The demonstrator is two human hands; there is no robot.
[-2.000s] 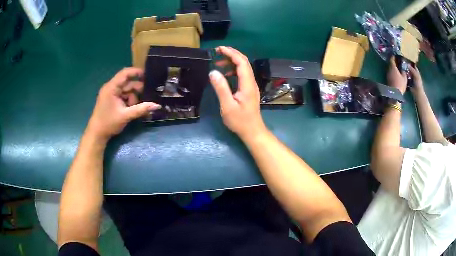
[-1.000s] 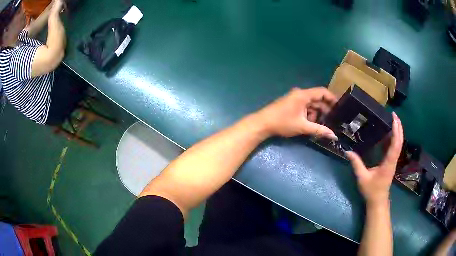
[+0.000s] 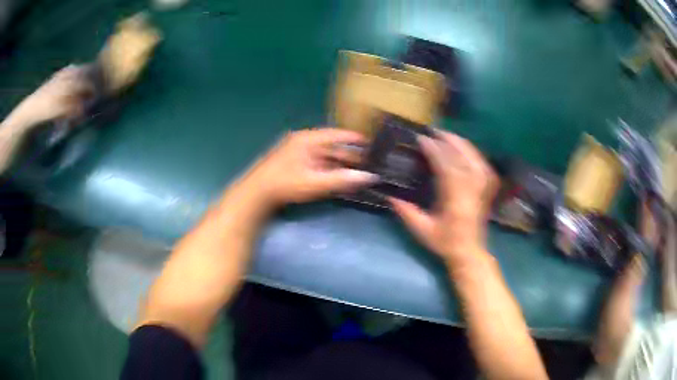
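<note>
The picture is blurred. A black insert tray [image 3: 401, 154] is between my two hands, over an open retail box whose tan lid [image 3: 390, 93] stands up behind it. My left hand [image 3: 326, 165] grips the insert's left side, thumb on the front. My right hand [image 3: 451, 185] holds its right side, fingers at the top and thumb low at the front. How far the insert sits inside the box cannot be told. The box bottom is mostly hidden by the hands and the insert.
A black insert [image 3: 432, 63] lies behind the lid. To the right are an open box with bagged contents [image 3: 516, 200], another with a tan lid [image 3: 592, 176], and a neighbour's arm [image 3: 622, 300]. At the left, another person's hand [image 3: 68, 93] is by a tan-lidded box [image 3: 128, 53].
The view has swung back right. The insert is now lower and less tilted between my hands. Another person's hand with a tan-lidded box has come into view at the left.
</note>
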